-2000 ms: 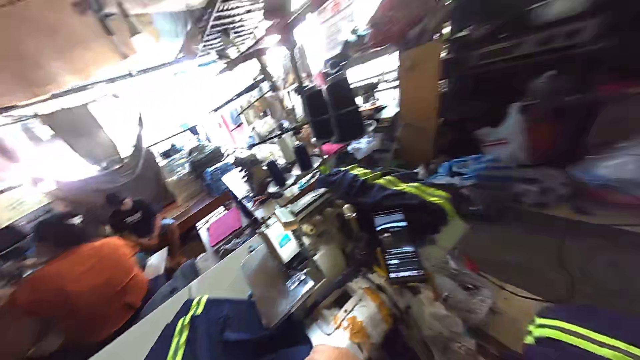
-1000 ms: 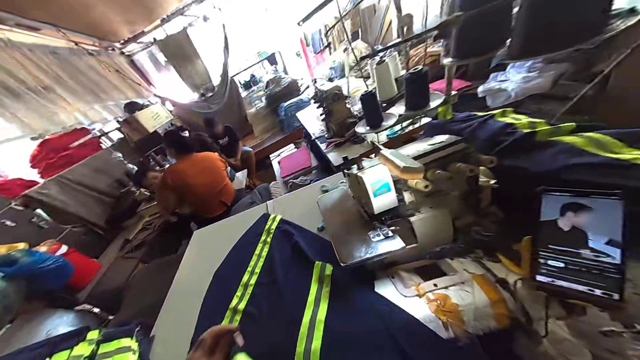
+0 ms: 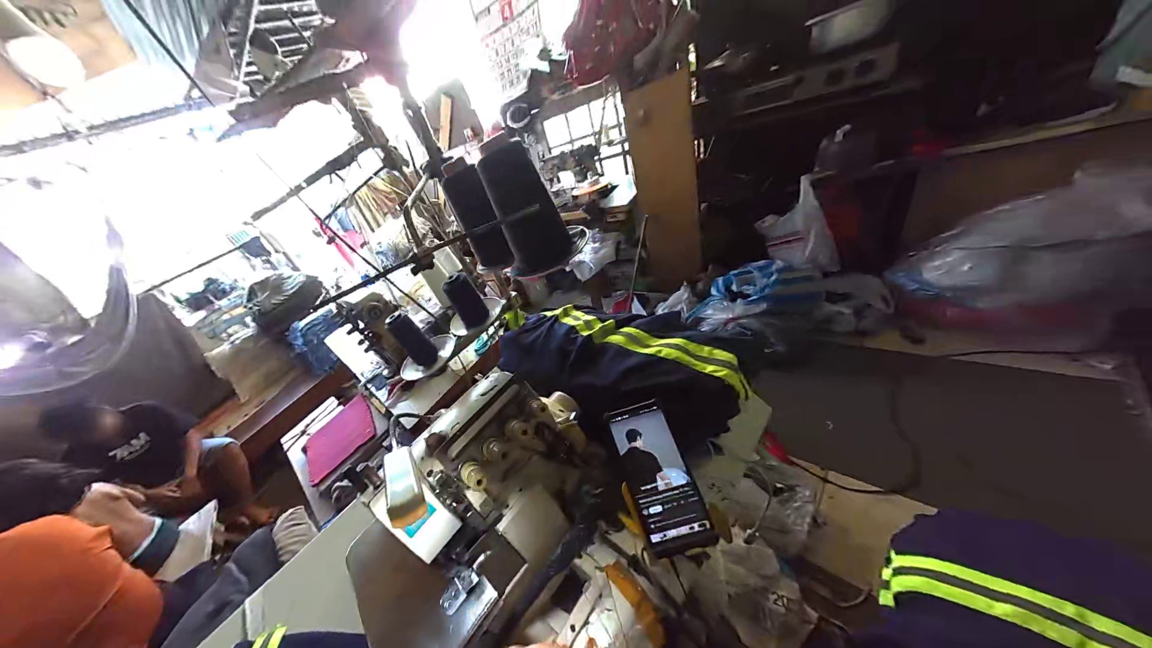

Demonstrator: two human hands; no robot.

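Note:
Neither of my hands can be made out; a sliver of what may be skin touches the bottom edge, too little to tell what it is. An overlock sewing machine [image 3: 490,432] stands at the centre, its metal plate [image 3: 396,576] in front. To its right a smartphone [image 3: 661,477] leans upright with its screen lit. Navy fabric with yellow-green reflective stripes [image 3: 567,360] lies behind the machine. More striped navy fabric [image 3: 1008,558] is at the lower right, and a striped edge [image 3: 270,639] of fabric shows at the bottom left.
Black thread cones [image 3: 522,207] stand on a rack behind the machine. A pink item [image 3: 340,439] lies left of it. Two people sit at the far left, one in an orange top [image 3: 72,585]. Plastic bags [image 3: 765,288] and a dark cable [image 3: 846,486] are at the right.
The view has swung right since one second ago. The hand then seen over the striped navy fabric at the lower left is no longer visible there, and only that fabric's edge shows.

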